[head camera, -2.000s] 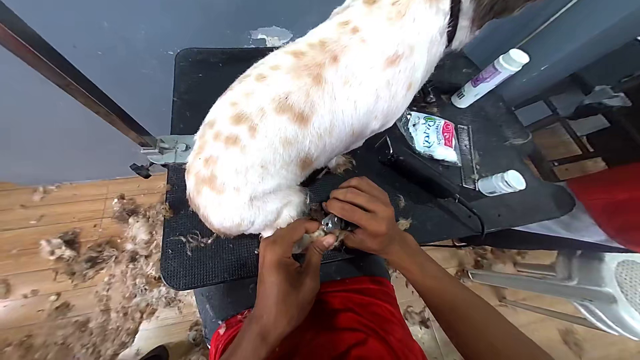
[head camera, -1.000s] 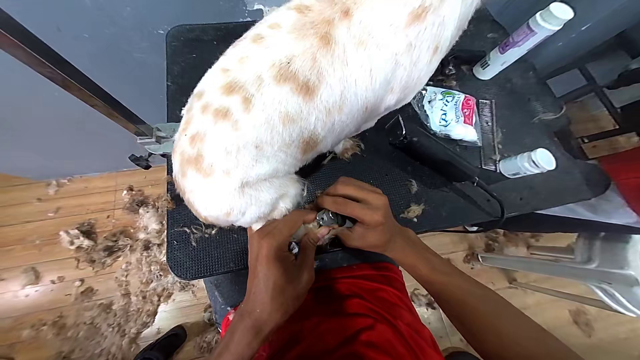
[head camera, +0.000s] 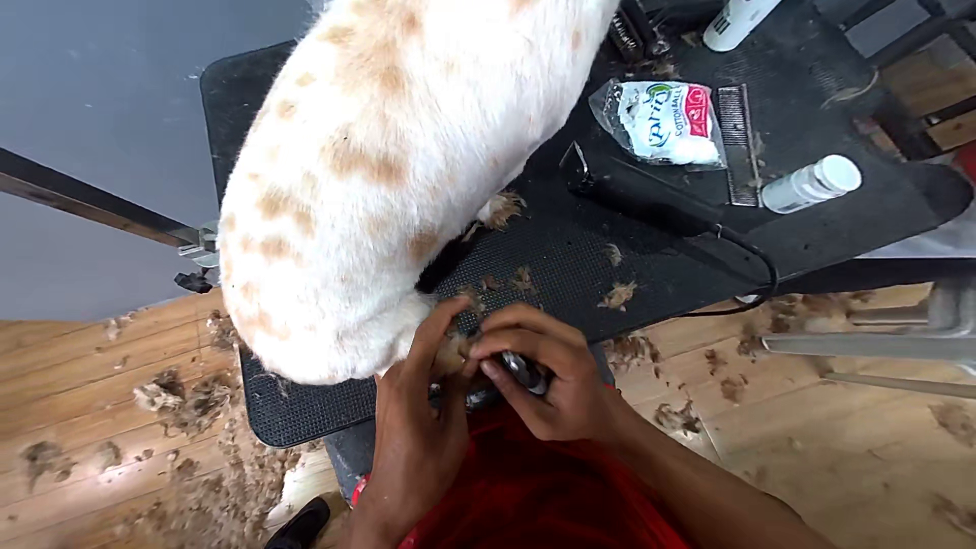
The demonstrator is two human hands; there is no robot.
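A dog with short white fur and tan patches [head camera: 374, 168] stands or crouches on a black grooming table [head camera: 282, 415]; its head is out of view. My left hand [head camera: 427, 381] is closed around the dog's hind paw [head camera: 451, 354] at the table's near edge. In my right hand [head camera: 537, 374] is a small dark and silver tool [head camera: 526, 372], mostly hidden by the fingers, so its kind is unclear. The right fingertips touch the paw. Another paw [head camera: 503, 210] with brown fur shows under the belly.
Right of the dog lie a black corded hair clipper [head camera: 648, 194], a bag of cotton balls [head camera: 663, 123], a metal comb [head camera: 737, 145], a small white-capped bottle [head camera: 812, 184] and a larger bottle [head camera: 740, 23]. A metal arm [head camera: 91, 200] is clamped at left. Hair clumps [head camera: 183, 400] litter the wooden floor.
The tool in my right hand shows more plainly beside the paw than a second ago. My left hand stays at the hind paw. The view has moved closer to the table.
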